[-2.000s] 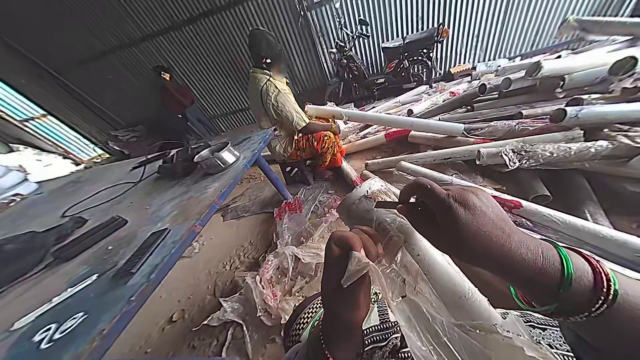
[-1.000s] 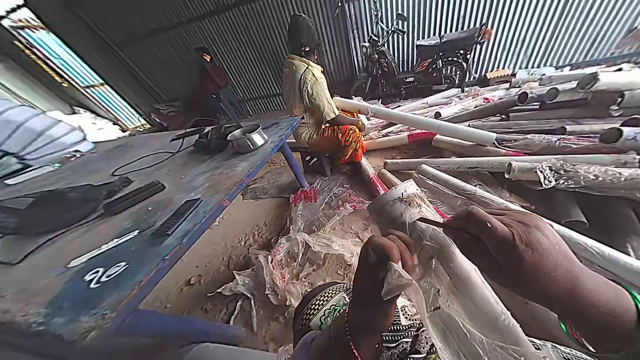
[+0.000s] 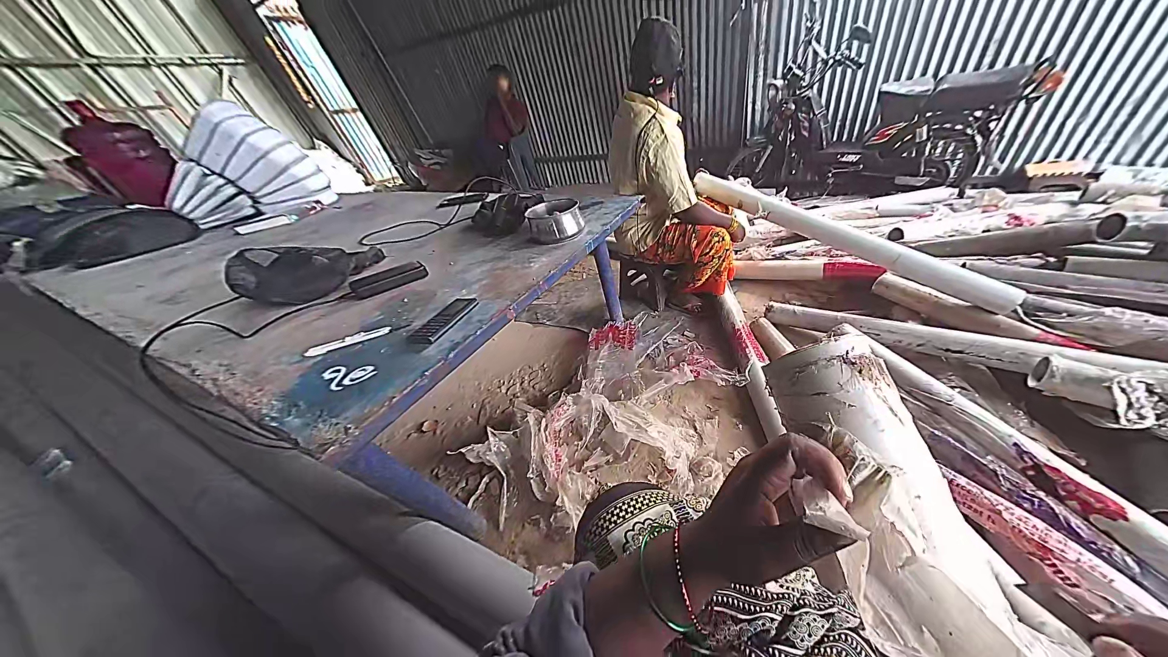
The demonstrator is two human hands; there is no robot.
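My left hand (image 3: 785,506) is closed on a piece of clear plastic wrap (image 3: 826,511) beside the end of a white pipe (image 3: 835,374). That pipe lies across my lap, over patterned cloth (image 3: 776,611), with loose, torn wrap hanging along it. Only some fingers of my right hand (image 3: 1131,631) show at the bottom right corner, by the lower part of the pipe; what they hold cannot be made out. Green and red bangles circle my left wrist.
A table (image 3: 511,319) at left bears a metal bowl (image 3: 555,221), cables and a black bag. Crumpled plastic (image 3: 593,438) covers the ground ahead. Many wrapped pipes (image 3: 1004,338) lie at right. A seated person (image 3: 652,164) holds a pipe; another person (image 3: 507,123) and a motorcycle (image 3: 876,137) are behind.
My right hand, earlier at the pipe's end with a thin dark tool, has moved down to the bottom right corner. My left hand stays near the pipe's end. The view has swung left.
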